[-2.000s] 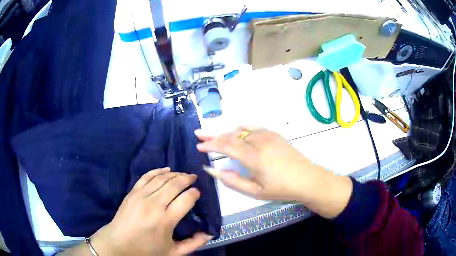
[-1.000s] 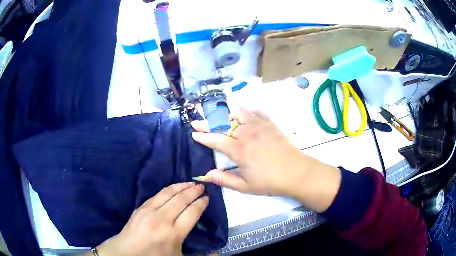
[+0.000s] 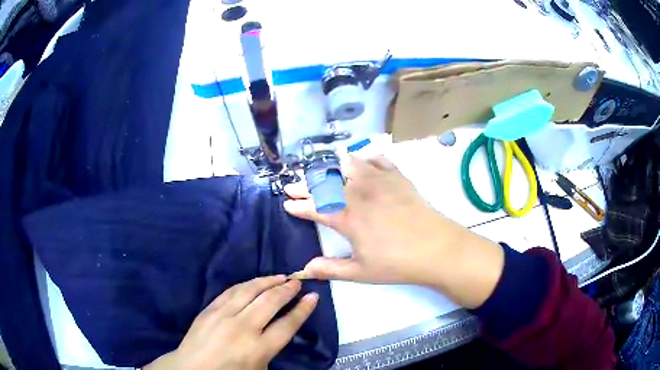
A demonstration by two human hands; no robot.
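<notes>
The dark navy cloth (image 3: 137,267) lies over the left of the machine bed, with its right edge running up to the presser foot (image 3: 281,183). My left hand (image 3: 246,321) lies on the cloth near its lower right, fingers close together and pressing on it. My right hand (image 3: 383,224) is at the cloth's right edge. Its fingertips are beside the presser foot, partly behind the grey-blue knob (image 3: 327,189), and its thumb touches the cloth near my left fingertips. Whether my fingers pinch the cloth is not clear.
The white machine head (image 3: 434,29) is across the back. A cardboard piece (image 3: 434,101) and a mint-green block (image 3: 519,115) are on it. Green and yellow scissors handles (image 3: 522,181) and snips (image 3: 580,196) lie right. A ruler tape (image 3: 412,345) lines the front edge.
My right hand has moved forward to beside the presser foot, and its thumb has come onto the cloth. My left fingers have flattened. The whole view has shifted, so things appear lower and further right.
</notes>
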